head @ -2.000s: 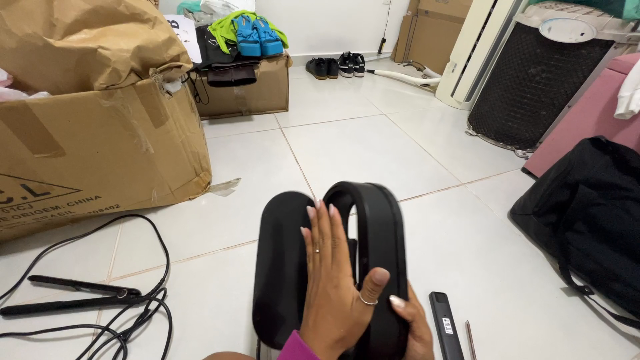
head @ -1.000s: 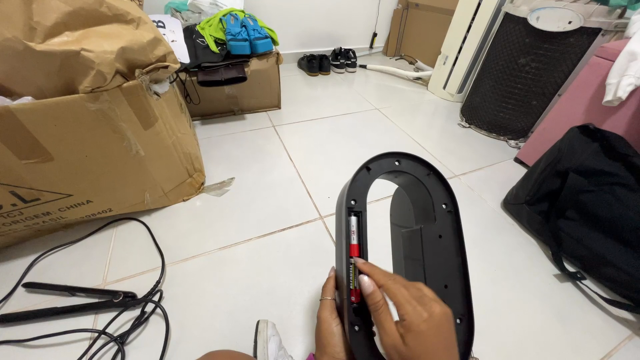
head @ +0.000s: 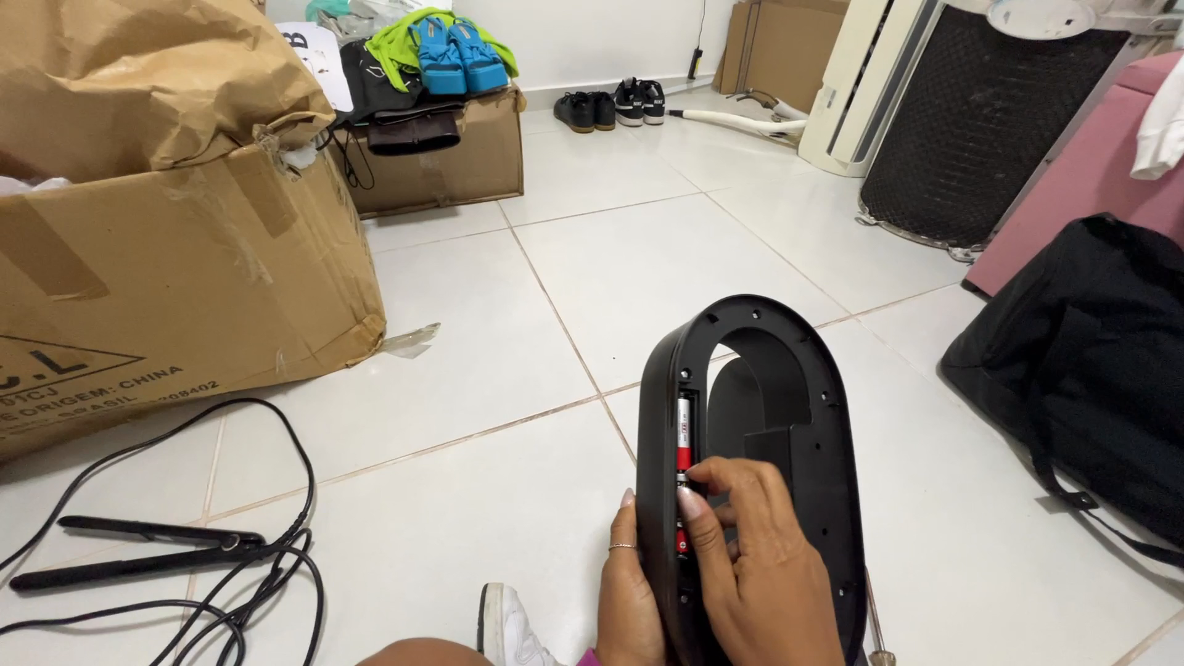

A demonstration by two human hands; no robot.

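Note:
My left hand (head: 629, 583) grips the left side of a black oval plastic housing (head: 659, 398), which is held upright and tilted over the floor. A narrow battery slot in its left rim holds a red and white battery (head: 684, 433) at the top. Lower in the slot, the red end of another battery (head: 683, 539) shows. The thumb and index finger of my right hand (head: 763, 555) touch the slot between these parts; whether they pinch a battery is partly hidden. The tip of a screwdriver-like metal tool (head: 881, 657) shows beside the housing's lower right.
A black hair straightener (head: 139, 555) with a looped cord (head: 310, 481) lies at the lower left. A large cardboard box (head: 185, 277) stands behind it. A black bag (head: 1073, 351) is on the right, and a white shoe (head: 509, 629) shows at the bottom.
The housing has turned from its earlier pose, so its screw-holed rim and battery slot now show. My right hand has moved from the housing's middle to the slot.

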